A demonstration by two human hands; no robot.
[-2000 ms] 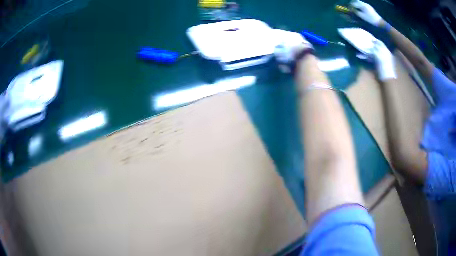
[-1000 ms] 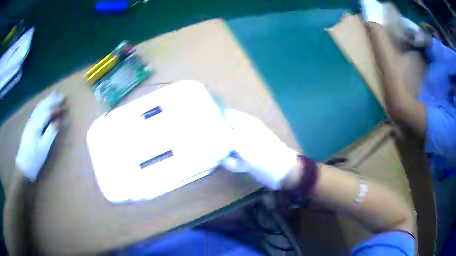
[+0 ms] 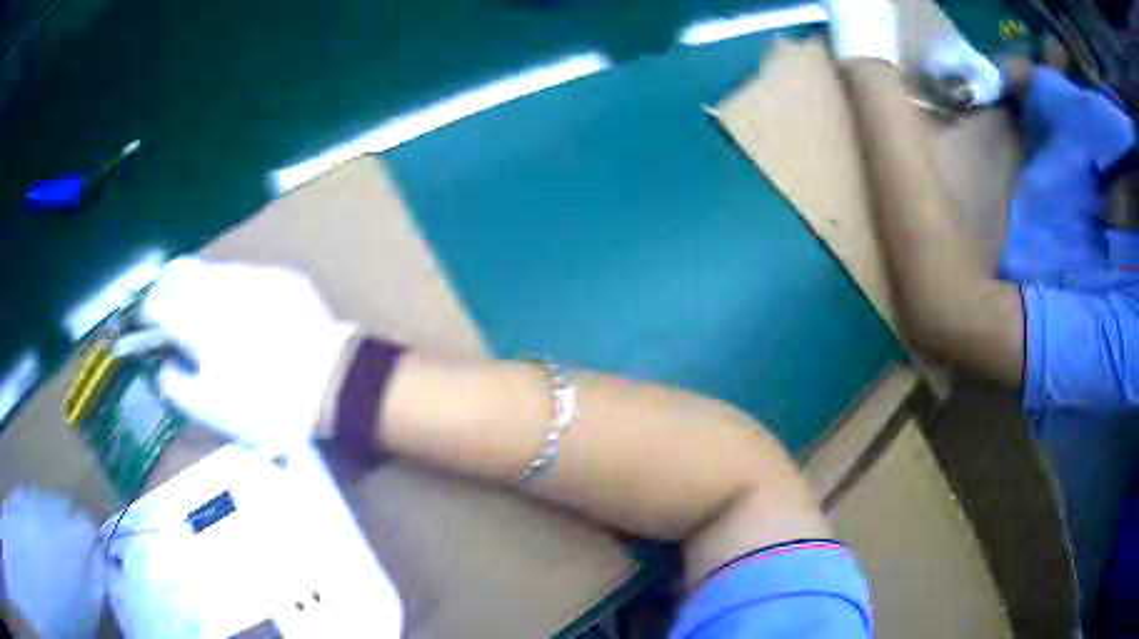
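The white router shell (image 3: 269, 549) lies on the tan cardboard at the lower left, partly cut off by the bottom edge. Dark rectangles show on it. The green circuit board (image 3: 129, 431) with a yellow port block (image 3: 90, 385) lies just beyond it. My right hand (image 3: 244, 350), in a white glove with a maroon wrist band, is over the board's near right side, with fingers at its upper corner; blur hides whether it grips. My left hand (image 3: 53, 562), gloved and blurred, is at the left edge beside the shell. A thin dark wire shows near it.
A blue-handled tool (image 3: 63, 191) lies on the dark green surface at the upper left. A teal mat (image 3: 600, 237) lies between cardboard sheets (image 3: 799, 137). A co-worker's gloved hands (image 3: 864, 31) and blue sleeves are at the right.
My right hand has gone from the shell's right side to the circuit board. The shell and board now appear lower and further left as the view has shifted. My left hand is now beside the shell.
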